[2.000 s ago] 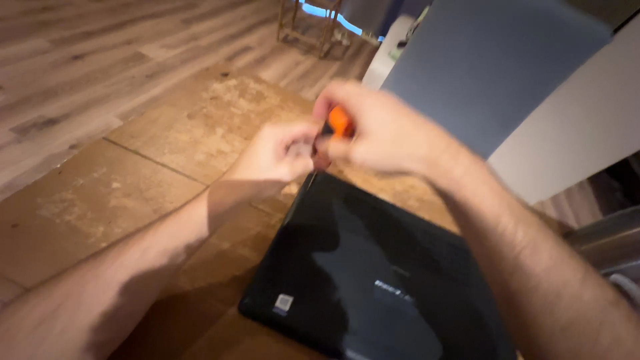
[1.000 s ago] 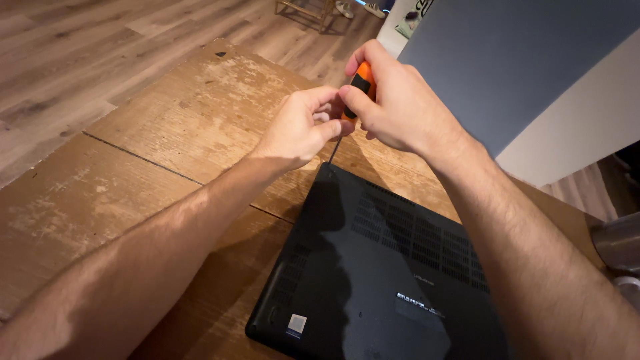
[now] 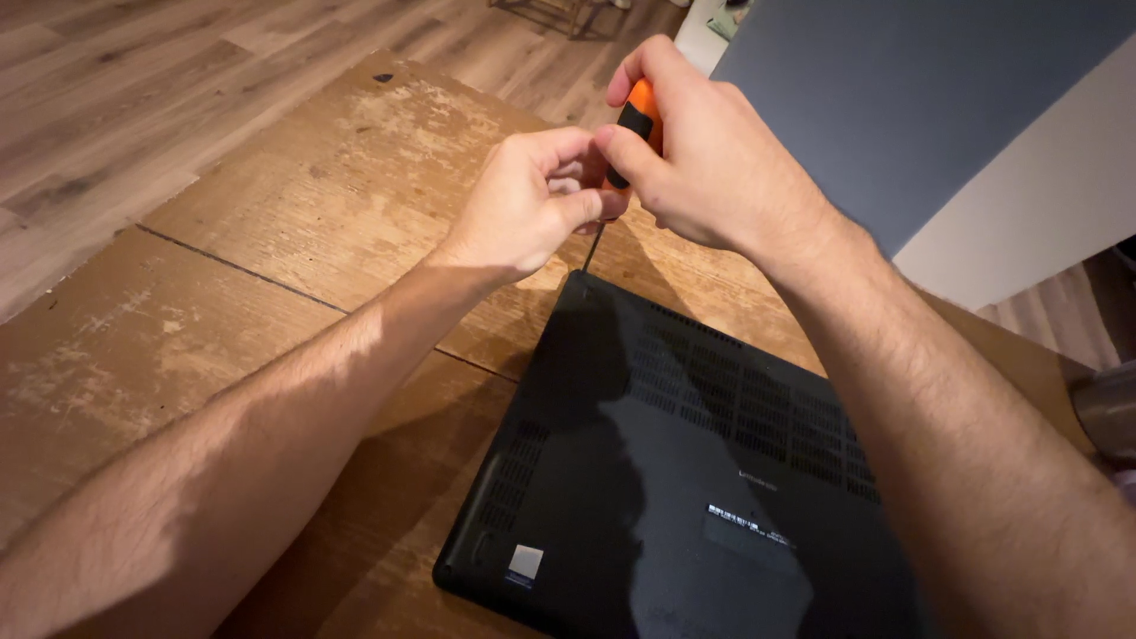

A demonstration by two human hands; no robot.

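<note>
A black laptop (image 3: 710,461) lies underside up, its vents and small labels showing. Above its far left corner my right hand (image 3: 710,160) grips the orange and black handle of a screwdriver (image 3: 636,124), tilted, with the thin shaft running down toward that corner. Whether the tip touches the laptop I cannot tell. My left hand (image 3: 541,195) is at the lower end of the handle, thumb and fingers curled around it or the top of the shaft; the fingertips partly hide that spot.
The laptop rests on a worn wooden table (image 3: 293,204) with a dark seam across it. Beyond the table's edge is a wood-plank floor (image 3: 160,80). A blue-grey panel (image 3: 887,98) stands at the right, and a metallic cylindrical object (image 3: 1109,408) is at the right edge.
Two seconds ago both hands were blurred close together around the orange handle; now the handle stands more upright in view, with the shaft visible below it. The view has shifted slightly.
</note>
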